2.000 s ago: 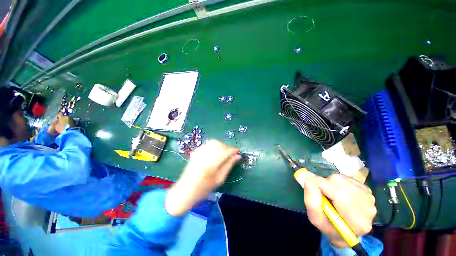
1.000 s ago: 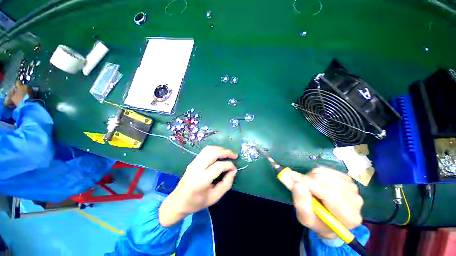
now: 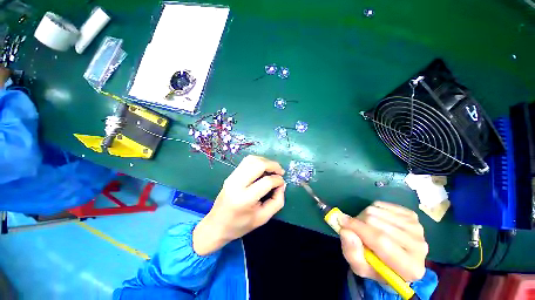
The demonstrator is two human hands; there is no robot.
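My right hand [image 3: 384,240] holds a yellow soldering iron [image 3: 384,270] like a pen. Its tip touches or nearly touches the near edge of a pale, silvery flat cluster [image 3: 300,171], likely small circuit boards. My left hand [image 3: 246,199] is just left of the cluster, thumb and fingers pinched together. Solder wire [image 3: 176,140] runs from the yellow-black holder [image 3: 138,132] to my left hand; its end at the fingertips is too small to make out. A pile of small wired components [image 3: 220,136] with red and black leads lies beyond my left hand.
Several small set-apart pieces [image 3: 280,103] lie beyond the cluster. A black fan [image 3: 419,132], a folded pad [image 3: 431,194] and a blue box [image 3: 478,199] stand right. A white sheet [image 3: 179,47] with a round black part [image 3: 182,82], clear bag [image 3: 105,63] and rolls [image 3: 57,31] lie left. A coworker's blue sleeve [image 3: 29,146] shows left.
The view has tilted down and closer to the work. The iron tip has moved from right of the cluster to its near edge. My left hand's fingers have closed into a tighter pinch beside it.
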